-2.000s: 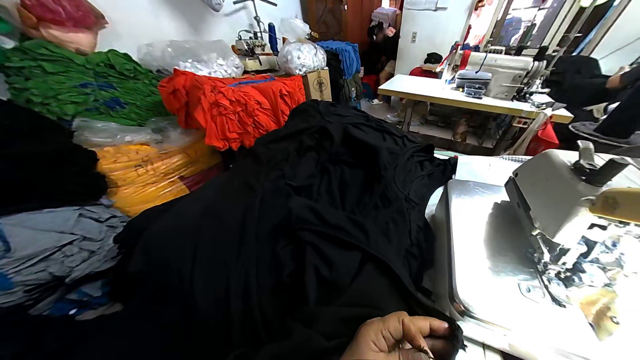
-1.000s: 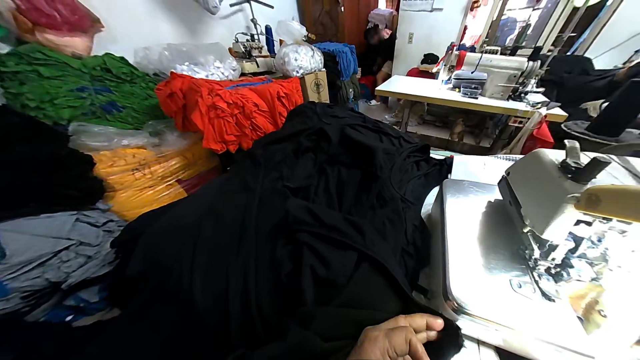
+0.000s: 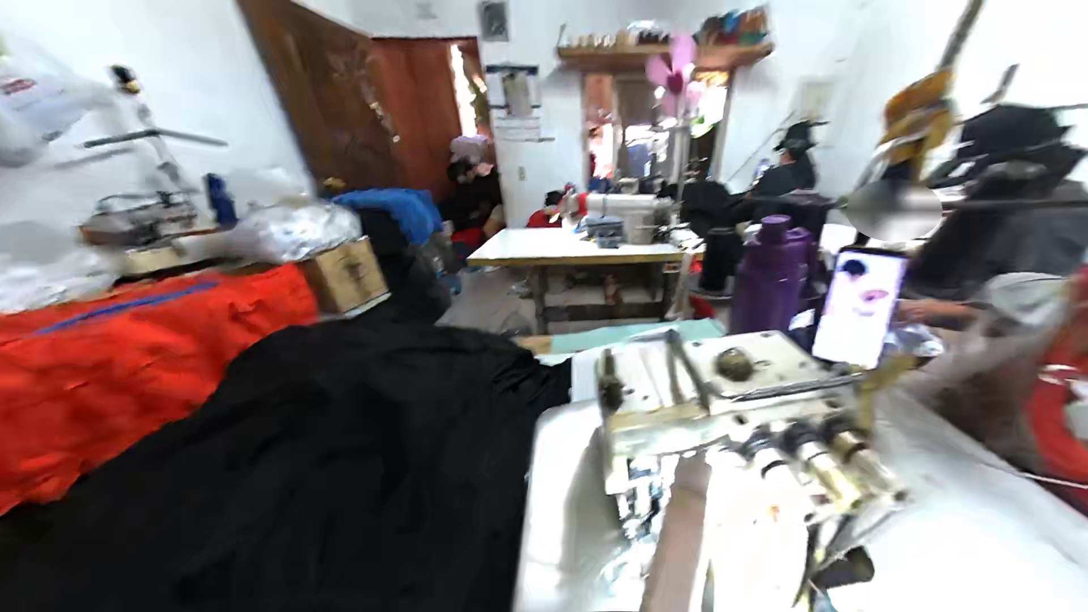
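Neither my left hand nor my right hand can be made out in the current head view. A large heap of black fabric [image 3: 340, 459] spreads over the left and centre foreground. Its right edge lies against the pale bed of an overlock sewing machine [image 3: 680, 374], whose tension dials face me. A blurred brownish-pink strip [image 3: 680, 527] runs down the machine's front; I cannot tell what it is. Behind the machine a lit phone [image 3: 860, 306] stands upright beside a purple bottle [image 3: 769, 272].
Red fabric [image 3: 153, 365] and a cardboard box [image 3: 344, 276] lie at left. Another sewing machine [image 3: 629, 217] stands on a white table [image 3: 578, 246] ahead. People sit farther back, and a co-worker's hand [image 3: 935, 313] shows at right, beyond the phone.
The view has swung up and right. My hand, at the black fabric's lower edge in both earlier frames, is no longer seen. The phone and purple bottle have come into view.
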